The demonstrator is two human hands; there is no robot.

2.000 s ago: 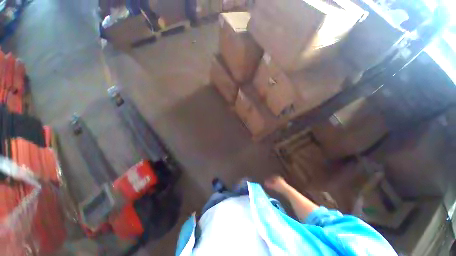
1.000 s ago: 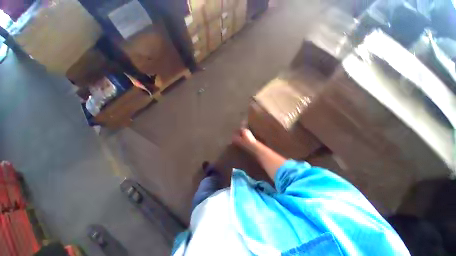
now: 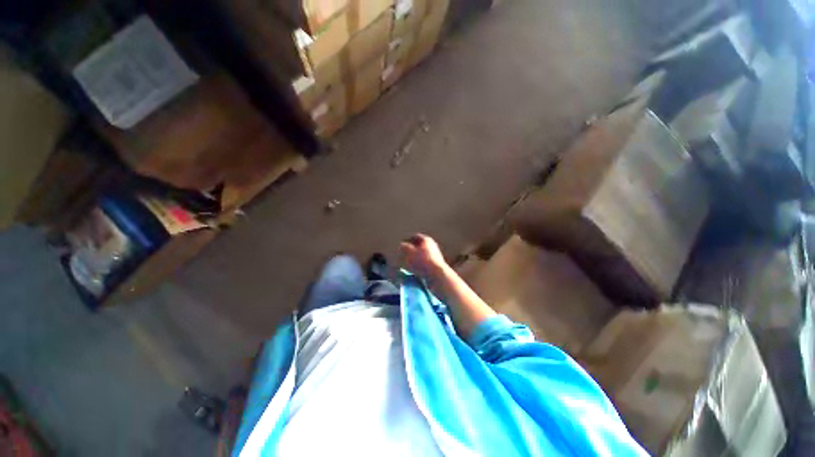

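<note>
My right hand [image 3: 420, 253] hangs in front of my body, small and blurred, near the cartons on the right. Its fingers look curled and no held thing shows; how far they are closed is unclear. My left hand is not in view. A brown carton [image 3: 545, 290] lies just right of my right forearm. A carton with a green patch [image 3: 666, 361] stands nearer at the lower right, and a taller carton [image 3: 639, 196] stands beyond them.
On the left, a blue-rimmed tray [image 3: 116, 245] holds shiny wrapped goods beside a carton [image 3: 210, 134]. Labelled cartons [image 3: 357, 54] are stacked at the top. Scraps lie on the brown floor [image 3: 465, 161] of the aisle. A dark pallet-jack fork tip [image 3: 201, 406] shows at lower left.
I have moved forward along the aisle. The left tray and labelled cartons are nearer, the pallet-jack forks have mostly left view, and different cartons now lie beside my right arm.
</note>
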